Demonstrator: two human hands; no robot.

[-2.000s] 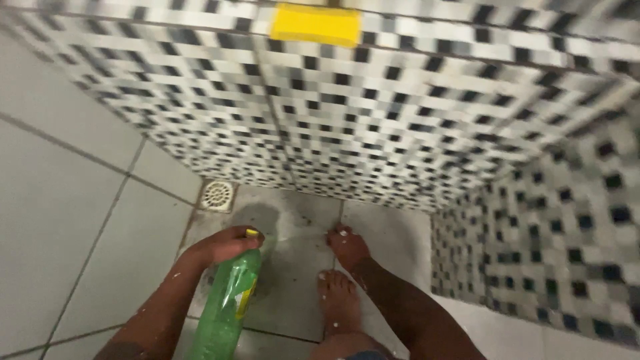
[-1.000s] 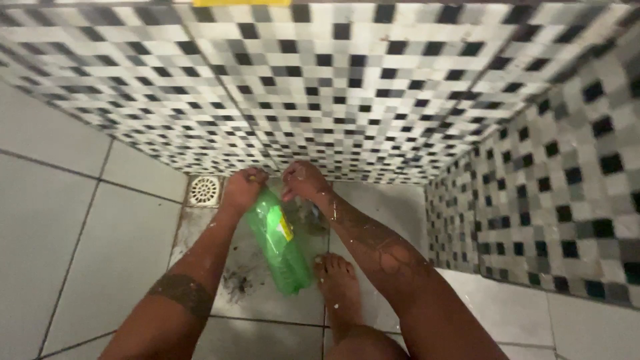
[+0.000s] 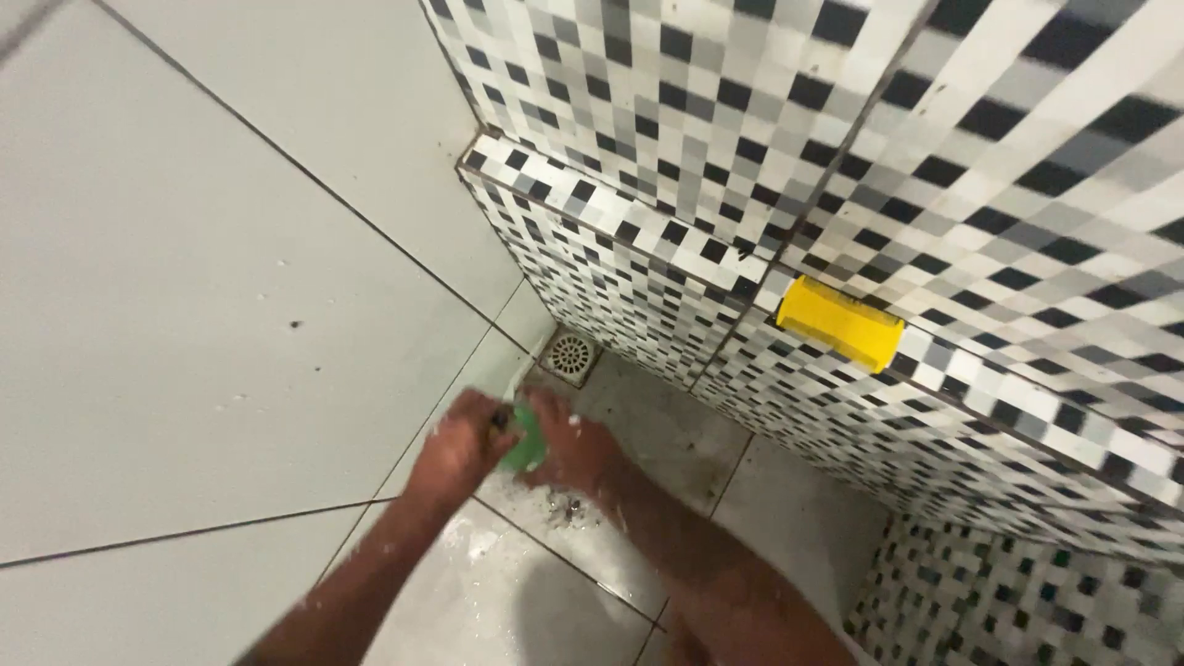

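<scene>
A green plastic bottle [image 3: 527,442] shows only in part between my two hands, low over the wet floor. My left hand [image 3: 462,439] is closed around its near-left end, where a small dark spot shows; blur hides the exact finger positions. My right hand [image 3: 573,444] wraps the other side of the bottle, with bits of white foam on the skin. Below the hands, a dark patch of grime with suds [image 3: 566,509] lies on the floor tiles.
A square floor drain [image 3: 569,355] sits in the corner just beyond my hands. A yellow plastic object [image 3: 840,324] rests on the mosaic ledge [image 3: 666,236] of the wall. Plain pale tiles [image 3: 231,305] cover the left wall.
The bottle, seen lengthwise earlier, now shows mostly as a small green part between my hands. My right hand has come onto it. The view has shifted and turned strongly.
</scene>
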